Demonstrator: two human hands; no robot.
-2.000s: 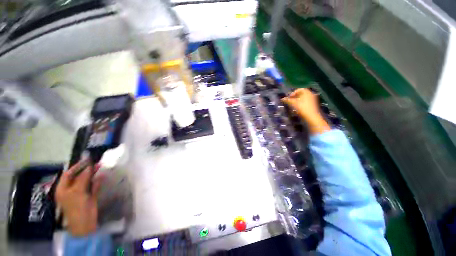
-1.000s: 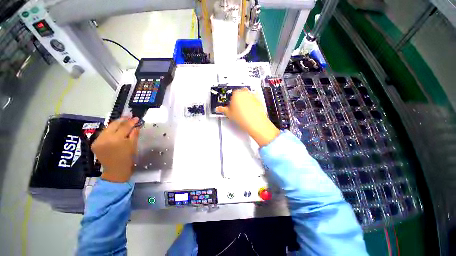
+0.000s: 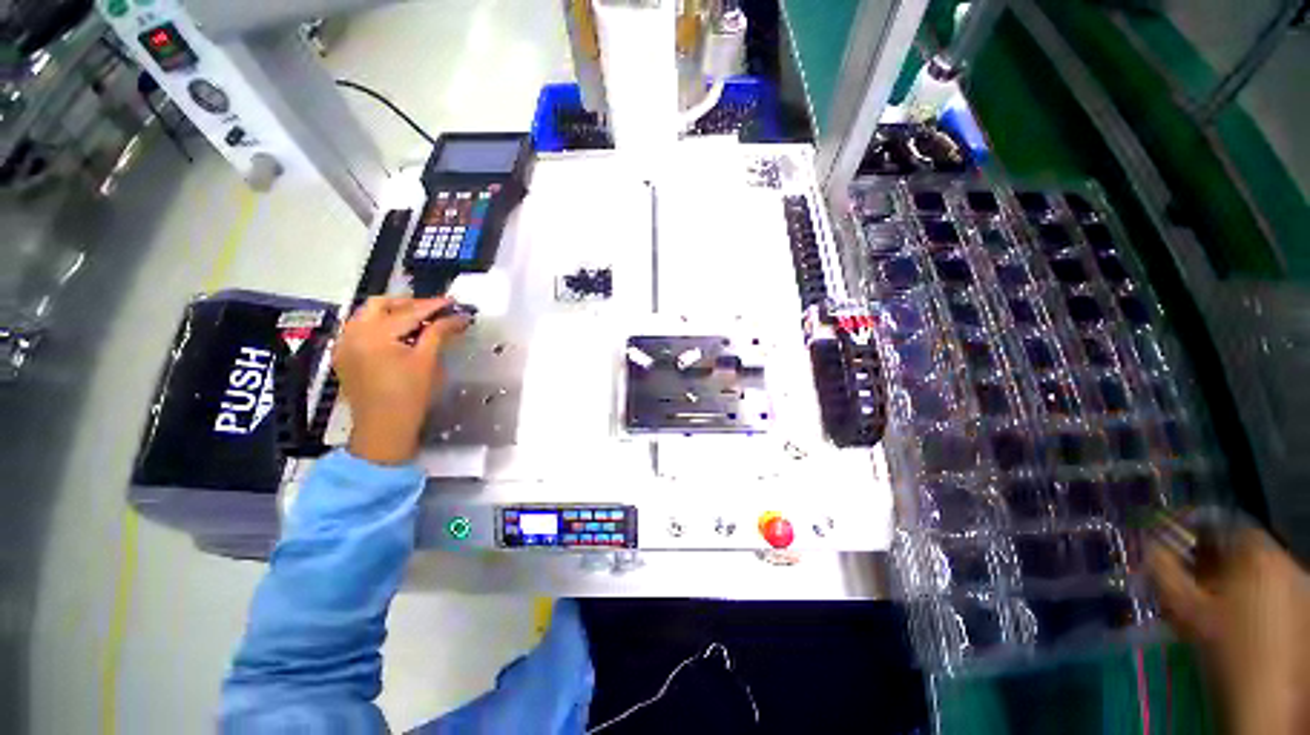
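The black fixture (image 3: 697,388) sits on the white machine bed, with no assembly visible in it. My left hand (image 3: 388,373) is over the grey metal plate (image 3: 474,395), left of the bed, and pinches a small dark part (image 3: 457,312) between thumb and fingertips. My right hand (image 3: 1236,610) is blurred and cut off by the right edge, at the lower right of the clear blister tray (image 3: 1027,417). Something small shows at its fingertips, too blurred to tell whether it is held. The tray pockets hold dark parts.
The teach pendant (image 3: 467,201) lies left of the bed. Small black parts (image 3: 586,283) lie behind the fixture. Cable chain (image 3: 848,381) runs on the right. The machine head (image 3: 647,79) stands behind. The front panel has a red emergency stop (image 3: 776,530) and a green-ringed button (image 3: 460,528).
My right hand has left the fixture and moved right to the tray. The fixture has moved toward me, and the gold-detailed assembly no longer shows in it. My left hand still pinches the dark part.
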